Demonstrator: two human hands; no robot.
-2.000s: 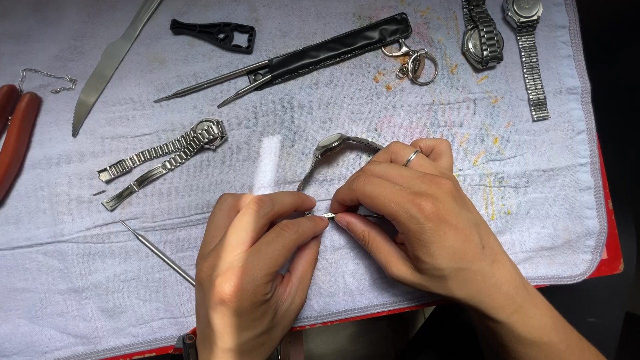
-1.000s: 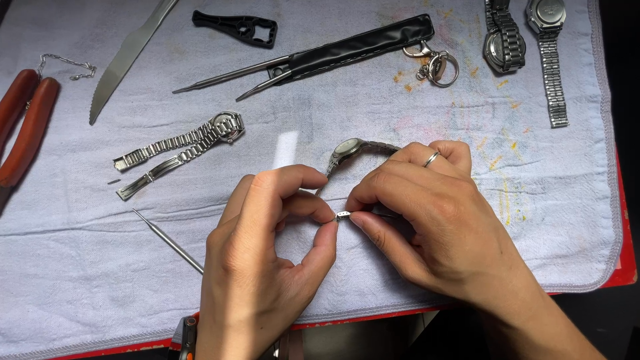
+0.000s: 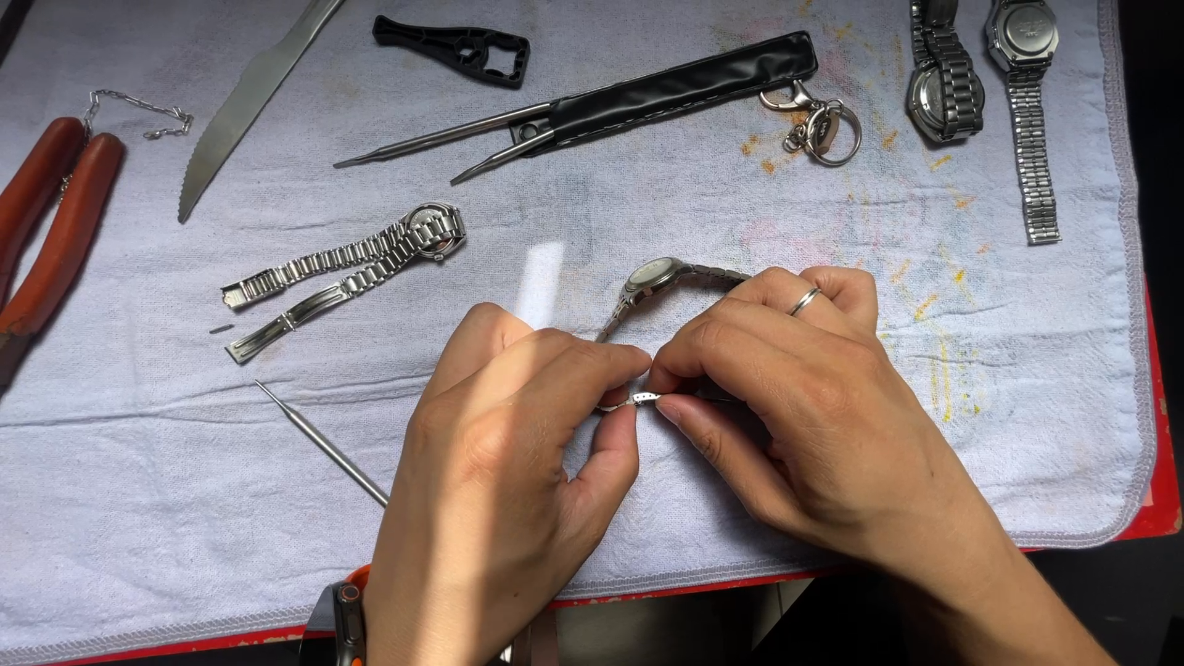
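A metal wristwatch (image 3: 653, 276) stands on edge on the light cloth, its band looping round to both my hands. My right hand (image 3: 786, 398) pinches the band's small metal clasp (image 3: 645, 398) between thumb and forefinger. On the other side, my left hand (image 3: 518, 444) has its thumb tip at the band beside the clasp, with the forefinger raised just above. Whether the left fingers grip the band cannot be told. Part of the band is hidden behind the fingers. A thin metal pointed tool (image 3: 324, 447) lies left of my left hand, its rear end hidden.
Left lie a second metal watch (image 3: 435, 231), a small pin (image 3: 221, 328), red-handled pliers (image 3: 69, 231), a fine chain (image 3: 139, 100) and a serrated knife (image 3: 250, 102). Behind are a black plastic tool (image 3: 453, 51) and a black pouch (image 3: 684, 90) with metal tools. Two watches (image 3: 945, 92) (image 3: 1029, 139) lie back right.
My left forefinger has lifted off the clasp area, and the gap between it and the thumb has widened. My right hand stays at the clasp. The view has shifted slightly.
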